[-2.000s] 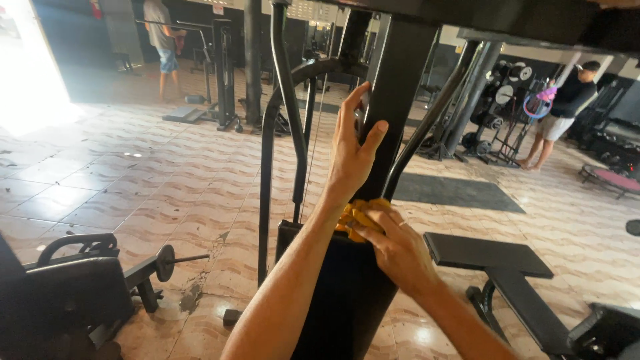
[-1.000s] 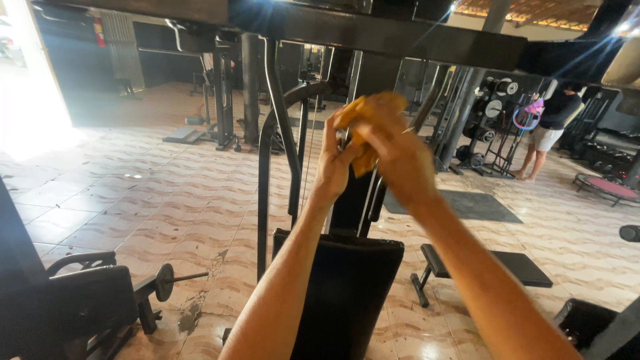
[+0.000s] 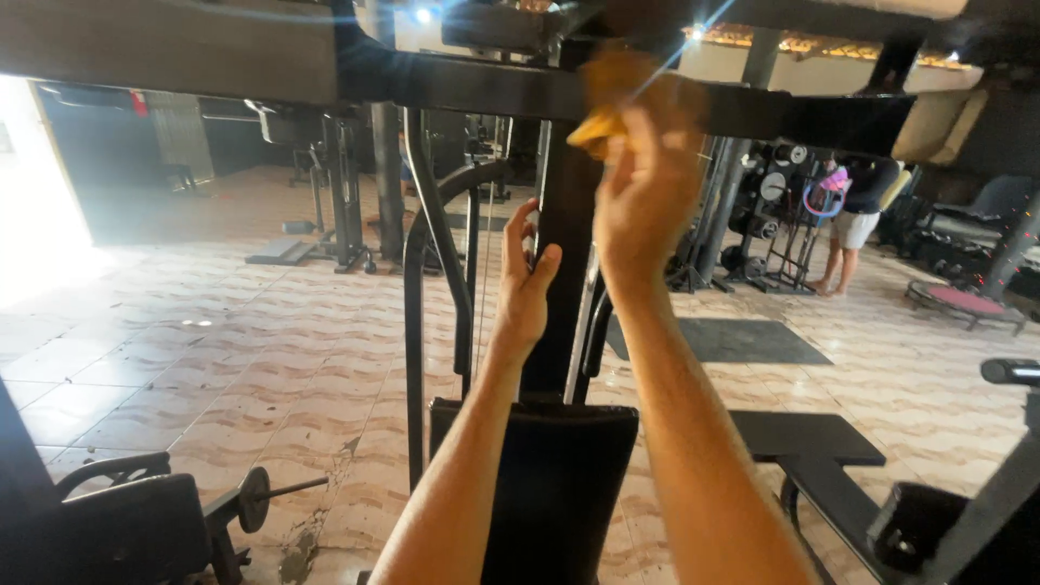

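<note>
A black upright post (image 3: 561, 268) of a gym machine rises in front of me, above a black padded backrest (image 3: 561, 487). My left hand (image 3: 526, 280) rests against the left side of the post, fingers spread and holding no cloth. Higher up, my right hand (image 3: 646, 179) grips a yellow-orange cloth (image 3: 605, 130), blurred, at the black horizontal beam (image 3: 487, 88) of the machine. Whether the cloth touches the beam cannot be told.
Curved black lever arms (image 3: 439, 236) flank the post. A flat black bench (image 3: 812, 439) stands at the right, a weight plate on a bar (image 3: 254, 500) at the lower left. A person (image 3: 853, 211) stands by the plate rack (image 3: 764, 227) at the back right.
My right hand has risen with the cloth from the top of the backrest to the beam. My left hand, close to the right hand one second ago, is now lower on the post.
</note>
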